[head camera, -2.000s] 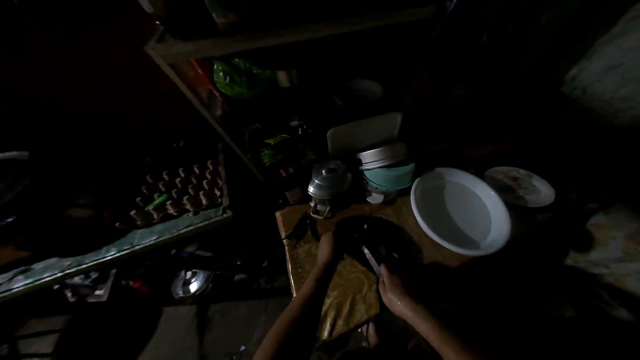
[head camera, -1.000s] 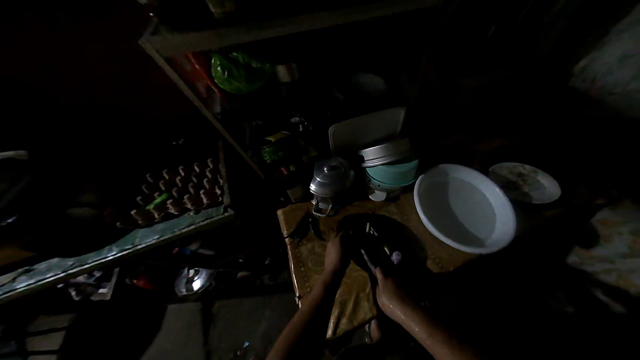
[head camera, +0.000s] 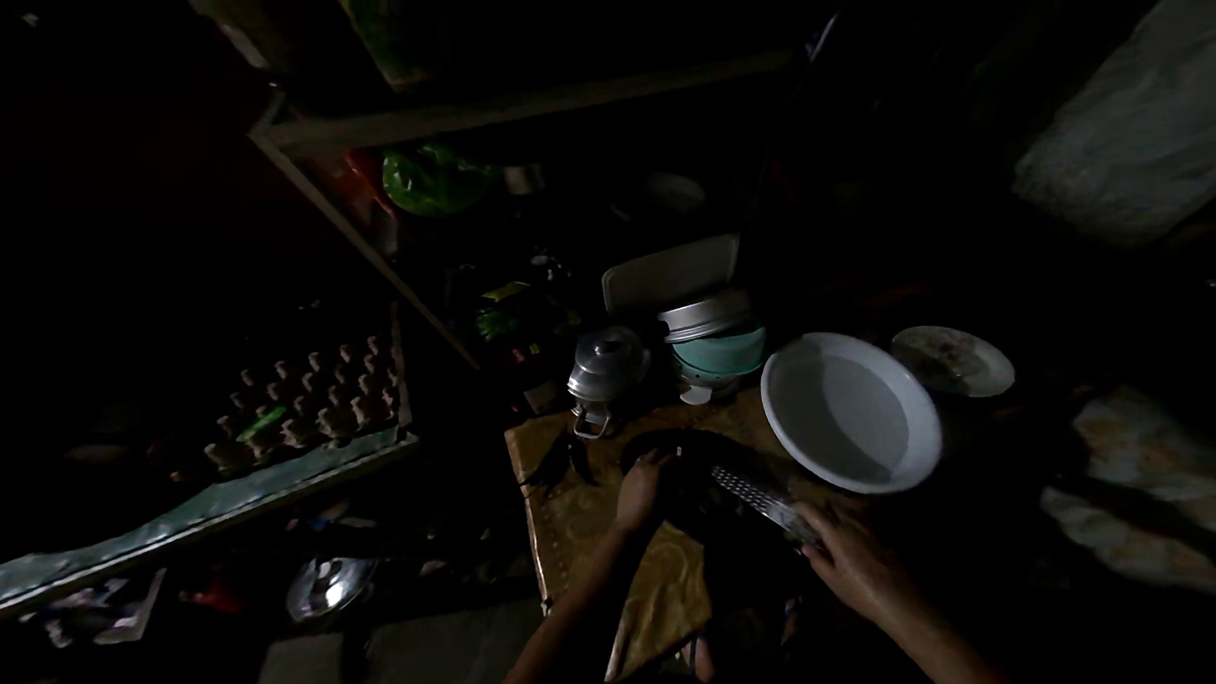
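Note:
My right hand (head camera: 844, 553) is closed on the near end of a metal grater (head camera: 760, 499), a long strip with rows of holes, held slantwise over a dark round vessel (head camera: 698, 446). At the left side of that vessel is my left hand (head camera: 648, 480), its fingers bent over the rim; a small pale piece shows by the fingertips, and whether it is held cannot be told. The inside of the vessel is too dark to read. Both stand over a table with a yellow-brown patterned cover (head camera: 589, 532). Dark slender vegetables, perhaps eggplants or peppers (head camera: 578, 461), lie left of the vessel.
A white basin (head camera: 774, 399) stands to the right, a soiled plate (head camera: 997, 375) beyond it. Behind are a lidded metal pot (head camera: 608, 366), a teal bowl (head camera: 722, 353) under metal pans (head camera: 708, 316), and a wooden shelf (head camera: 532, 104). An egg tray (head camera: 332, 418) lies left.
My right hand has moved to the right and the grater shows in full; before, the hands were close together over the vessel. My left hand remains at the vessel's left side.

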